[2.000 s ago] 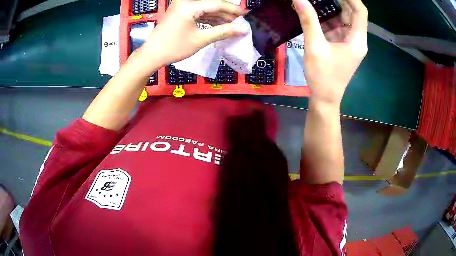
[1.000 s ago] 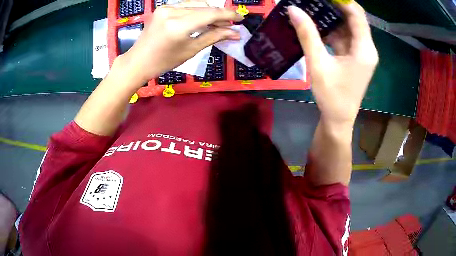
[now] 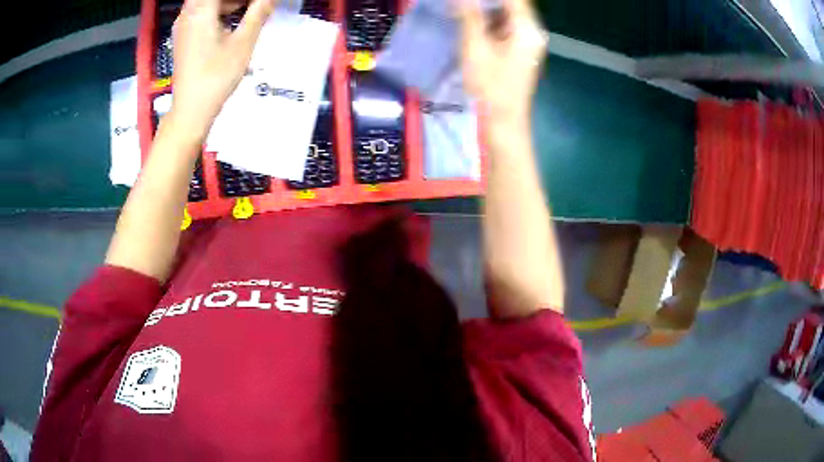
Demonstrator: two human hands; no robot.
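The red-orange phone tray point(image 3: 416, 190) lies in front of me, its far side cut off by the top edge. Bare black keypad phones point(image 3: 378, 135) lie in its pockets, and a sleeved phone point(image 3: 450, 144) lies in the right near pocket. White empty sleeves point(image 3: 271, 104) lie fanned over the middle-left pockets. My right hand point(image 3: 501, 77), blurred, holds a grey-blue sleeved phone point(image 3: 420, 45) over the tray's right part. My left hand point(image 3: 210, 59) is over the tray's left part beside the empty sleeves. Its fingertips are at the top edge, so its grip is unclear.
The tray rests on a green bench top point(image 3: 596, 153). Another white sleeve point(image 3: 125, 131) shows at the tray's left. Stacked red-orange trays point(image 3: 754, 185) stand at far right. An open cardboard box point(image 3: 650, 275) is below the bench. Yellow tabs point(image 3: 242, 208) stick out along the tray's near side.
The bare black phone in my right hand no longer shows; that hand has moved left and holds a sleeved phone. My left hand has moved left and up. The view has shifted.
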